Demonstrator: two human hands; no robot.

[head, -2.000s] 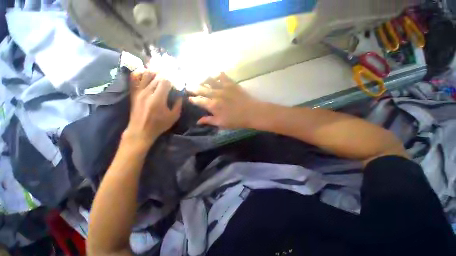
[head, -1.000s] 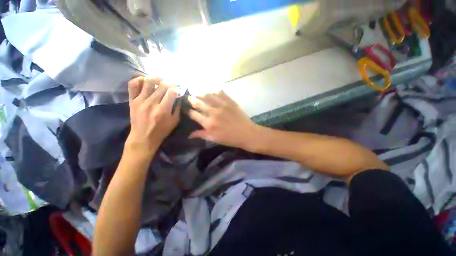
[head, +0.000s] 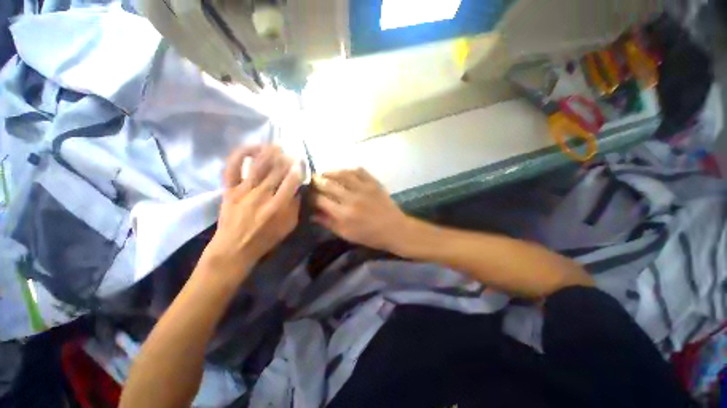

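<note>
A light grey striped panel [head: 187,131] lies left of the sewing machine head [head: 311,32] and runs to its bright needle area, where glare hides the presser foot and needle. A pale fold [head: 159,227] hangs beside my left hand, with dark grey cloth [head: 187,259] below it. My left hand [head: 263,203] is bent over the cloth, its fingers pinching the edge just in front of the needle area. My right hand [head: 359,211] is close beside it, its fingertips holding the same edge at the table's front. The fingertips are partly blurred.
Red and orange-handled scissors [head: 574,127] lie at the right of the table, with more orange handles [head: 618,68] behind. The green table edge [head: 494,171] runs below them. Striped cloth [head: 638,231] is heaped at right and across the lap. A red object [head: 92,374] is low at left.
Both hands are lower and slightly farther right in the picture. The light striped cloth now spreads beside my left hand, where dark grey cloth showed before. The view has also shifted.
</note>
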